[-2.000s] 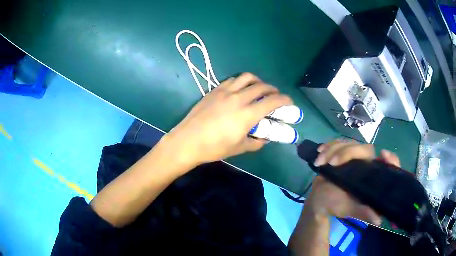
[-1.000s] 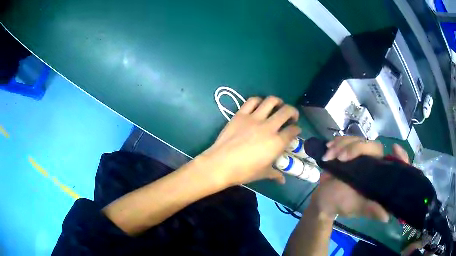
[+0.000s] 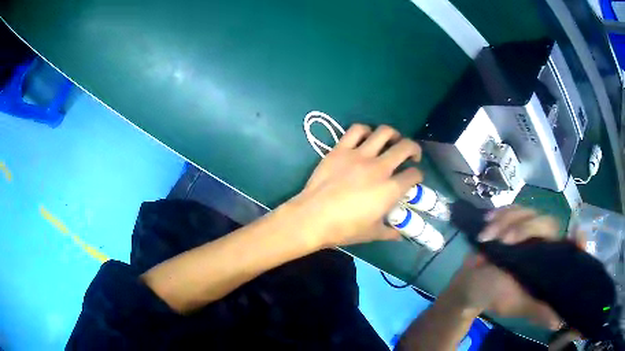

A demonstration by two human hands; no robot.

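Observation:
My left hand (image 3: 363,188) lies over a white unit (image 3: 419,226) with blue bands and holds it on the green bench; two rounded ends show past my fingers. Its white cord loop (image 3: 321,130) shows behind my knuckles. My right hand (image 3: 507,274) is blurred and grips the black electric screwdriver (image 3: 558,274), whose nose points at the unit's right end. A small gap seems to lie between nose and unit. The bit's tip cannot be made out. The screw feeder (image 3: 507,147), black and silver-grey, stands just beyond my right hand.
The green bench (image 3: 205,89) curves away to the far left. A metal strip (image 3: 452,26) runs behind the feeder. Another white piece with a cord (image 3: 595,163) lies right of the feeder. A clear plastic bag (image 3: 599,230) is at the right. A blue stool (image 3: 34,99) stands on the blue floor.
Since the first frame my left hand and the unit have moved right and nearer to me, drawing the cord loop along. Over the last second the screwdriver has shifted right, away from the unit.

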